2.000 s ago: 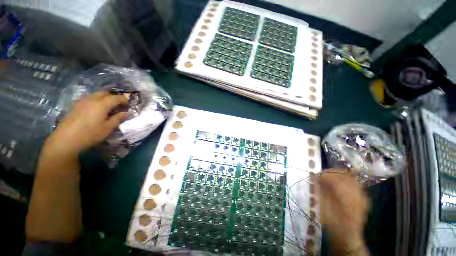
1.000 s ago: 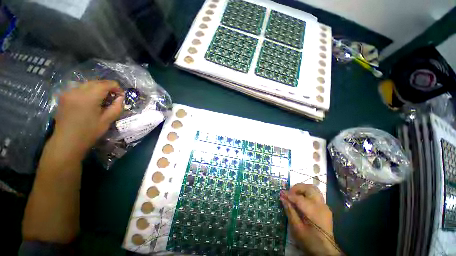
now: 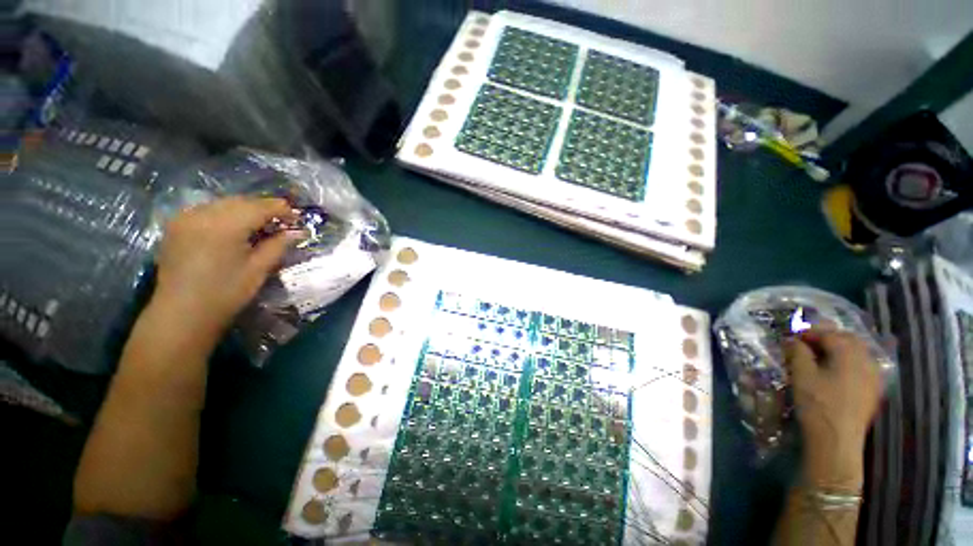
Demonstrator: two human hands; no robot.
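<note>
My left hand [image 3: 219,256] is bare and reaches into the left parts bag [image 3: 357,219], fingers bent among dark shiny pieces; whether it grips one is too small to tell. My right hand [image 3: 834,389] is at the mouth of the right parts bag [image 3: 747,347], fingertips on the silvery pieces; I cannot tell if one is held. The green PCB panel [image 3: 512,427] lies on the white carrier board [image 3: 357,320] between the hands, its upper part bright with glare. Thin dark wires [image 3: 662,459] curve over the carrier's right side.
Stacked carriers [image 3: 683,235] with four green blocks on top stand at the back. Grey trays [image 3: 64,245] under clear plastic lie far left. Upright carriers [image 3: 907,405] stand far right. A black round container [image 3: 912,183] and a yellow-green pen-like tool [image 3: 790,149] are back right.
My right hand has moved from the panel's right edge to the right parts bag. My left hand stays at the left bag. The whole view has shifted slightly.
</note>
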